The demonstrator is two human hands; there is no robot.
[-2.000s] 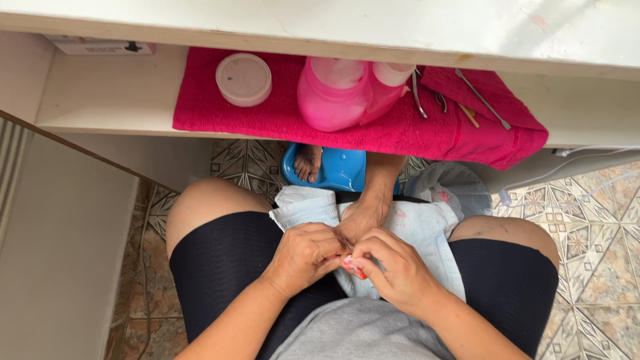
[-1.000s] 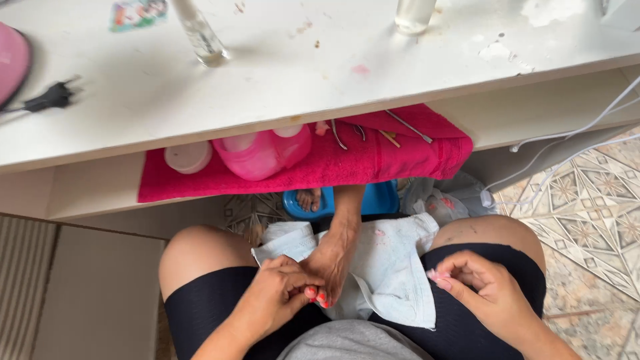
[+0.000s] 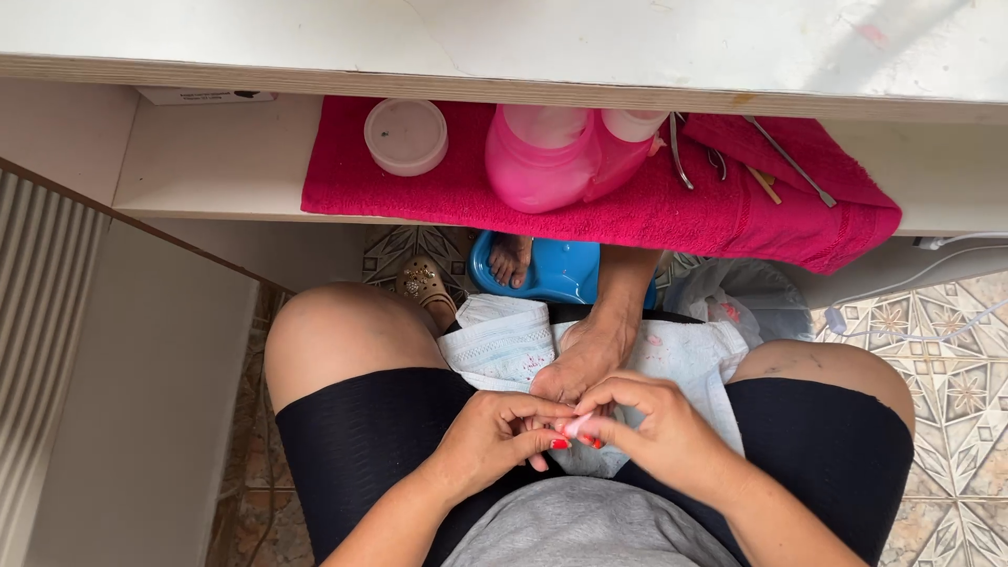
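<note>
Another person's bare foot (image 3: 587, 358) rests on a light blue stained towel (image 3: 689, 358) across my lap. My left hand (image 3: 500, 429) grips the toes of that foot, fingertips close together. My right hand (image 3: 657, 429) pinches a small pink-white wad (image 3: 579, 425), possibly cotton, against the toes. Red polish shows at the fingertips and toes; the toes are mostly hidden by my fingers. The person's other foot (image 3: 510, 260) stands in a blue plastic basin (image 3: 563, 272) below the shelf.
On the shelf, a magenta towel (image 3: 441, 197) bears a round lidded jar (image 3: 405, 138), pink bottles (image 3: 543, 169), metal nippers (image 3: 679, 153) and a metal pusher (image 3: 791, 161). A bag-lined bin (image 3: 748, 295) stands beyond my right knee. White cables (image 3: 906, 279) hang at the right. A clog (image 3: 421, 279) is on the floor.
One second ago my right hand was apart from the foot, over my right thigh, with the pink wad; now it is back at the toes beside my left hand. The view has shifted.
</note>
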